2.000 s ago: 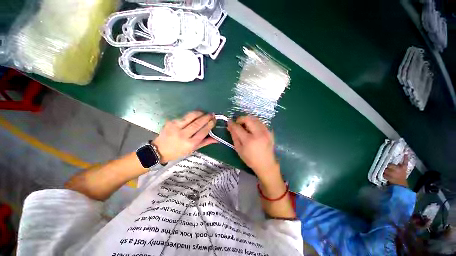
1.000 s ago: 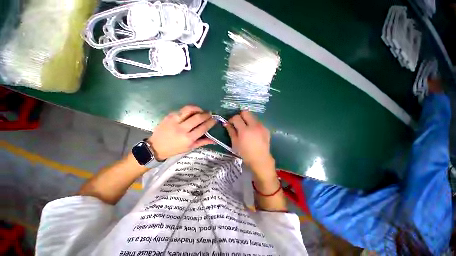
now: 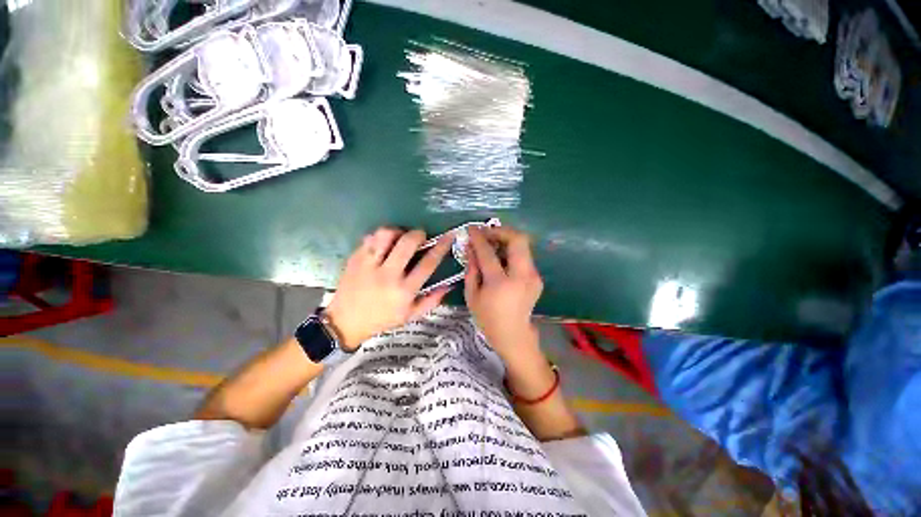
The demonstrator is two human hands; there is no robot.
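A white loop frame is held between both hands at the table's near edge, partly hidden by the fingers. My left hand grips its left side. My right hand has its fingertips on the right part of the frame; whether a thin strip is in these fingers cannot be told. A loose pile of thin clear strips lies on the green tabletop just beyond the hands. A stack of white loop parts with round discs lies to its left.
A film-wrapped yellowish bundle lies at the far left. A pale strip curves along the green table. More white parts lie at the far right. A person in blue sleeves is at the lower right; red stools stand below the table.
The view has shifted, so the table items sit further left. The held frame has turned, and its round end now shows by my right fingers. The neighbour's hand has left view.
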